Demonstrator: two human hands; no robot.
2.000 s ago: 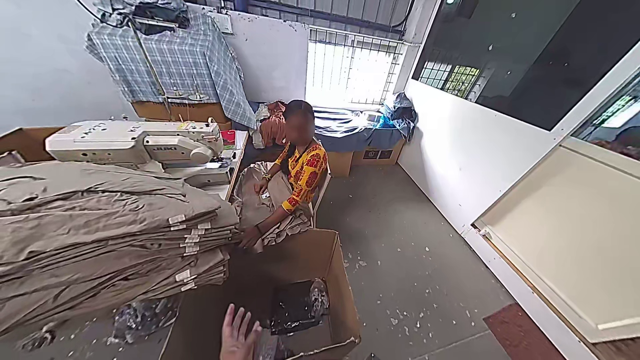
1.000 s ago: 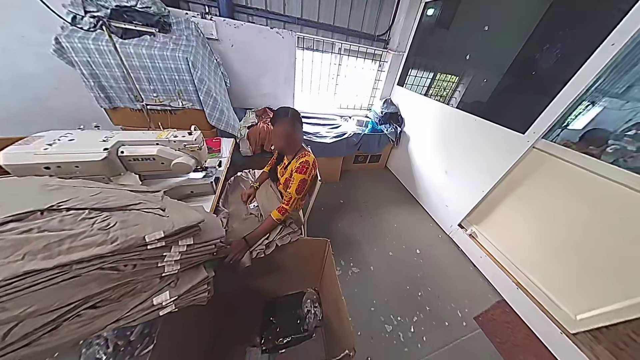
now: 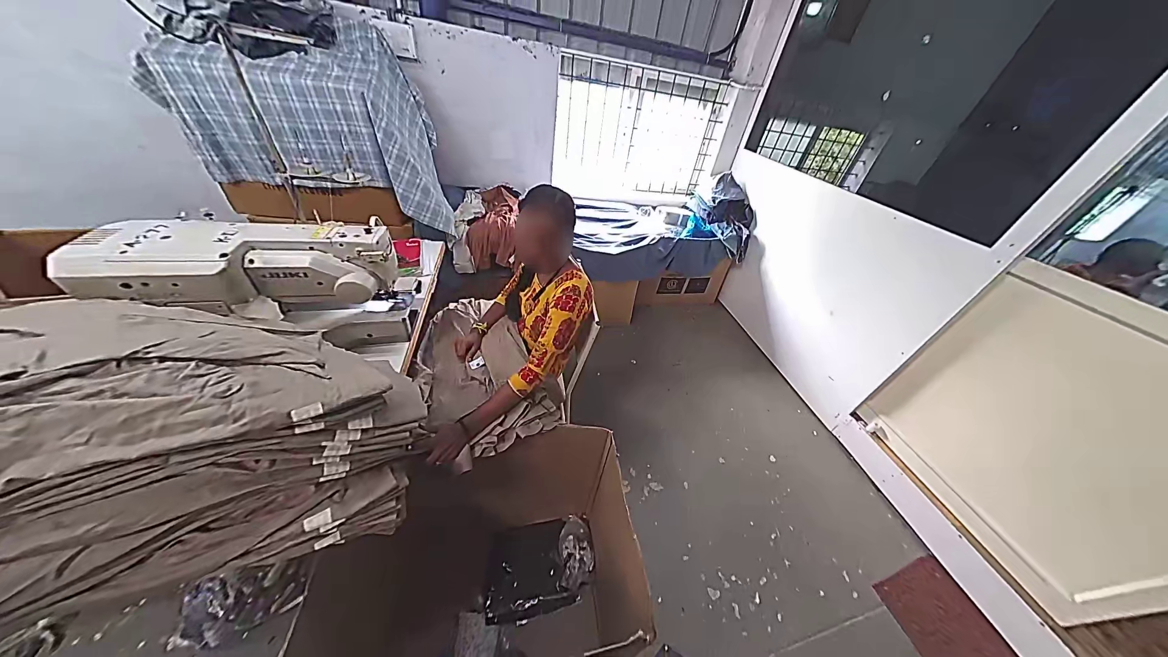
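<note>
Neither my left hand nor my right hand shows in the view now. A large stack of folded khaki garments (image 3: pixel 182 392) with small white tags fills the left side. Behind it stands a white Juki industrial sewing machine (image 3: pixel 228 265) on a table. A seated person (image 3: pixel 552 319) in a yellow and red patterned top has a khaki garment (image 3: pixel 456 356) across the lap; one of that person's hands rests on it, the other reaches to the edge of the stack. In front is an open cardboard box (image 3: pixel 630 547) with a black plastic-wrapped package (image 3: pixel 534 570) inside.
A checked cloth (image 3: pixel 310 109) covers cartons at the back left. Below the barred window (image 3: pixel 639 128), fabric and plastic bags (image 3: pixel 721 214) lie on a blue-covered surface (image 3: pixel 630 260). White panelling (image 3: pixel 812 301) lines the right side. Scraps are scattered over the grey floor (image 3: pixel 730 456).
A hand of mine, seen open over the cardboard box two seconds ago, has left the view. The seated person stays beside the stack with the garment on the lap.
</note>
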